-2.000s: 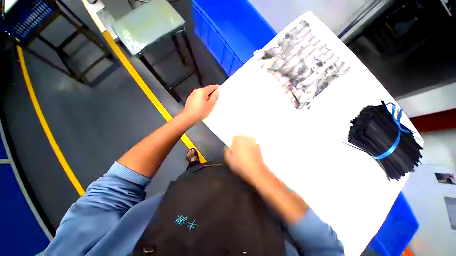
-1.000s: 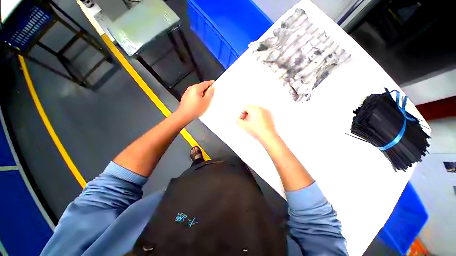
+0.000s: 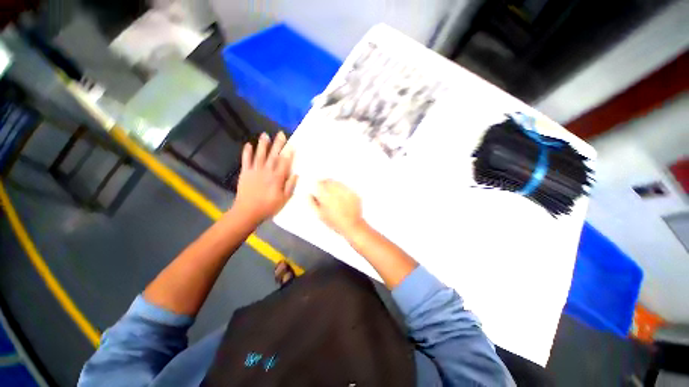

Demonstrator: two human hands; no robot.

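The white work board (image 3: pixel 453 249) lies in front of me. My left hand (image 3: pixel 264 178) is at its near left edge, fingers spread and pointing away from me, holding nothing. My right hand (image 3: pixel 338 206) is over the board near that edge, fingers partly curled and a little blurred; I cannot tell if anything is in it. A bundle of black strips (image 3: pixel 505 157) with a blue tie (image 3: pixel 539 168) around it lies on the board's far right. A smudged grey-black patch (image 3: pixel 385 98) is on the board's far left part.
A blue bin (image 3: pixel 276 72) stands beyond the board's left end, another blue bin (image 3: pixel 604 283) by its right end. A green-topped stool (image 3: pixel 168 102) stands at the left. A yellow line (image 3: pixel 177 185) crosses the grey floor. A dark apron (image 3: pixel 317 332) covers my front.
The view has shifted, so the board and bundle sit further left in the picture. My left hand has opened from its grip on the board's edge, fingers now spread. My right hand remains over the board.
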